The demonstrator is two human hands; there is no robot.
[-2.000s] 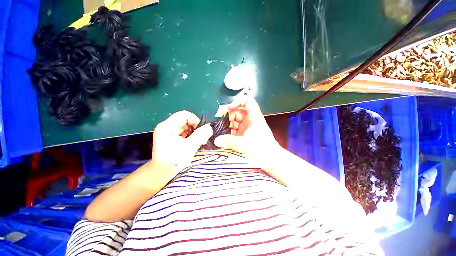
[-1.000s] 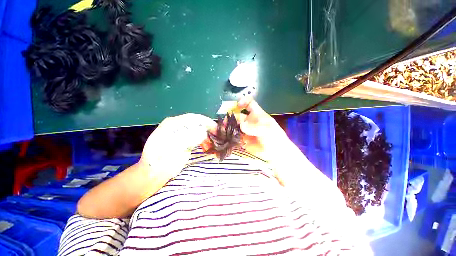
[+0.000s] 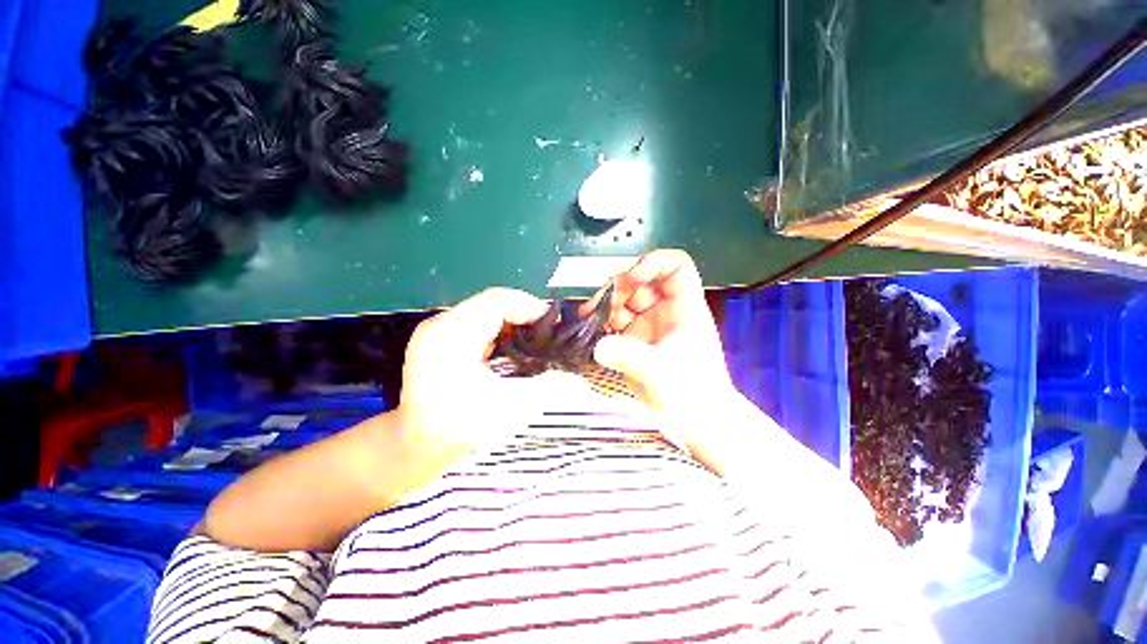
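Note:
A black spiky rosette is held between both hands just off the bench's near edge, above the striped shirt. My left hand grips its left side with thumb and fingers. My right hand holds its right side, with fingers curled and the thumb at the piece. A pale slip lies at the bench edge just beyond the hands. A white glue bottle is on the green bench behind the slip. Black rosettes are heaped at the bench's left. Glare washes out parts of my hands.
A wooden-rimmed tray of small gold pieces is at the right, beside a clear panel and a dark cable. A blue bin below right holds dark pieces. More blue bins and a red stool are below left.
The rosette has turned from facing up to a more sideways, tilted pose. My right fingers have opened and lifted slightly, uncovering more of the slip. My left hand has shifted right a little.

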